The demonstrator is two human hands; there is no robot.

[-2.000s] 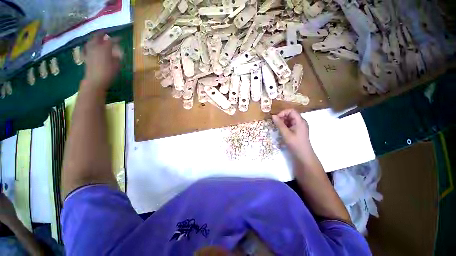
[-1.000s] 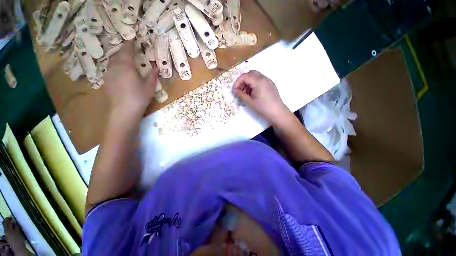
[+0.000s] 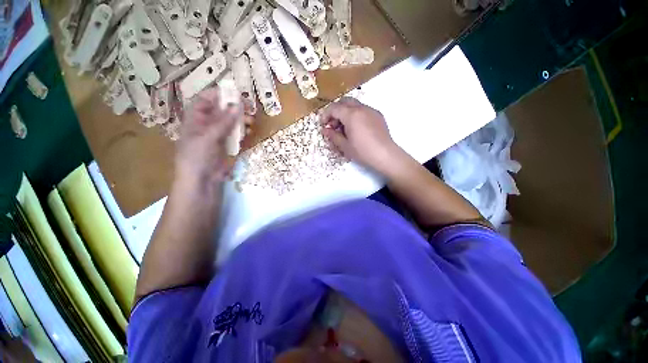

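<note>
My left hand (image 3: 206, 135) is blurred at the near edge of the heap and holds a beige strap tab (image 3: 232, 117), roughly upright in the picture. My right hand (image 3: 355, 135) is over the right side of the small coppery bits (image 3: 284, 159), its thumb and fingertips pinched together; whether a bit is between them cannot be told. The bits lie scattered on the white sheet (image 3: 433, 106). The heap of beige holed tabs (image 3: 270, 49) lies on the brown cardboard sheet (image 3: 135, 163) beyond my hands.
Two single tabs (image 3: 18, 122) lie on the green surface at far left. Yellow and white boards (image 3: 89, 198) stand at lower left. An open brown carton (image 3: 561, 177) with crumpled white plastic (image 3: 479, 170) is at right. A cardboard flap (image 3: 433, 25) is at the top.
My left hand has come back from the row of tabs at far left to the heap and now holds a tab. My right hand stays over the bits. The camera view has turned and shifted.
</note>
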